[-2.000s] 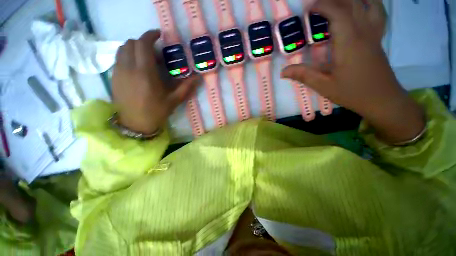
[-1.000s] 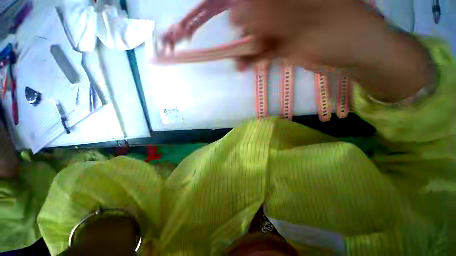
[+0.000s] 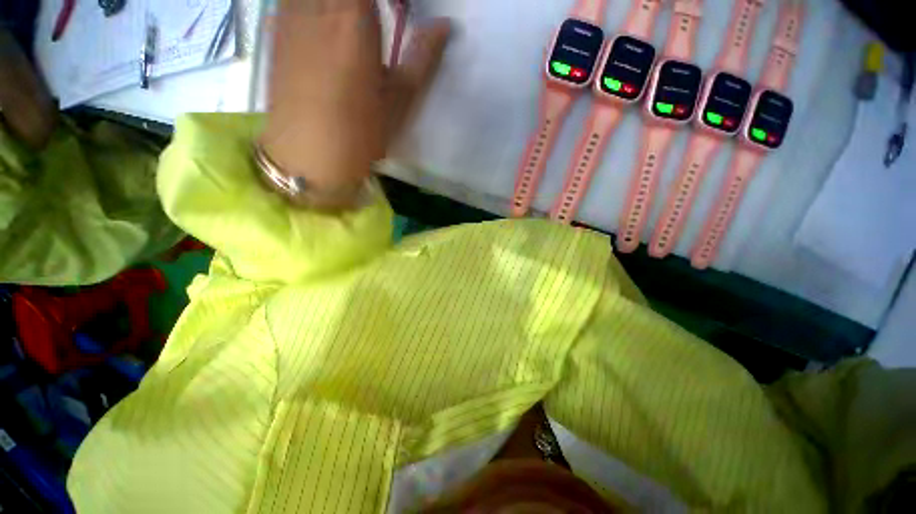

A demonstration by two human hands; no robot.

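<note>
Several pink smartwatches [image 3: 676,90] lie side by side on a white surface [image 3: 462,120], right of centre. Their black screens are lit with white text and green and red blocks at the bottom, and their holed straps point towards me. My left hand [image 3: 336,95] is blurred and cut off by the top edge, left of the watches and apart from them, with the thumb spread out. A narrow pink strip [image 3: 400,28] shows between its thumb and fingers; whether the hand grips it is unclear. My right hand is out of the picture.
Papers [image 3: 186,40] with a thin tool lie at the upper left. A yellow-and-grey tool [image 3: 870,70] and white paper [image 3: 854,216] are at the right. Another person's arm [image 3: 22,85] and yellow sleeve are at the left, above a red object [image 3: 85,316].
The view has shifted. My right hand, which held a pink strap above the surface, has left the picture. My left hand has come up at the top left, and the watches' lit screens are uncovered.
</note>
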